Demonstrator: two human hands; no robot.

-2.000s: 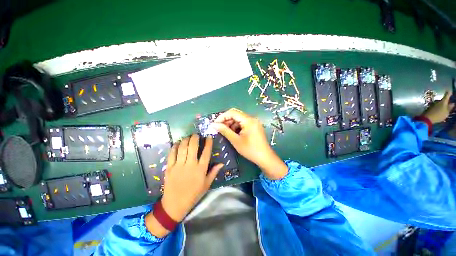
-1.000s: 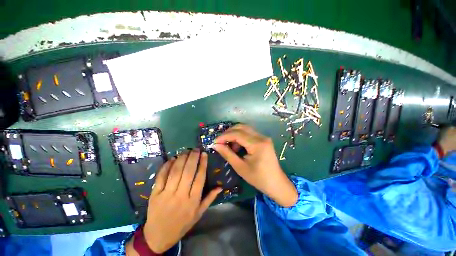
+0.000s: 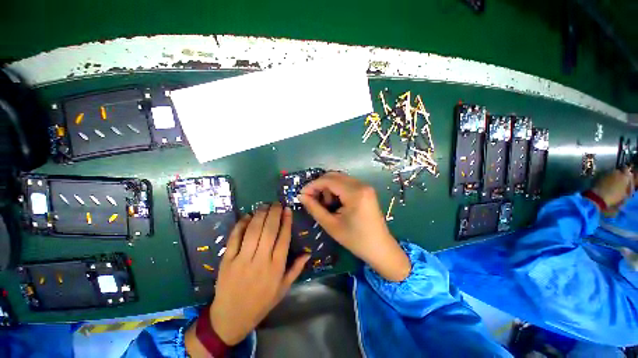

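Note:
A black phone body (image 3: 313,241) lies upright in front of me, with a bluish circuit board (image 3: 294,183) at its far end. My left hand (image 3: 253,269) lies flat, fingers together, over the left edge of this body and partly over its neighbour. My right hand (image 3: 348,213) pinches thumb and index finger at the board; a tiny whitish thing shows at the fingertips, too small to name. The fingers hide part of the board. A second phone body (image 3: 203,238) with a silvery board stands to the left, partly under my left hand.
A white sheet (image 3: 273,112) lies beyond the hands. Thin gold, white and dark strips (image 3: 406,133) lie in a pile to its right. More phone bodies lie left (image 3: 89,206) and right (image 3: 495,157). A coworker's hand (image 3: 614,190) is at far right. A white rail (image 3: 140,56) runs behind.
The view has shifted between frames. My right hand stays at the board's end with its fingertips pinched, and my left hand stays on the phone body. The coworker's hand has moved slightly.

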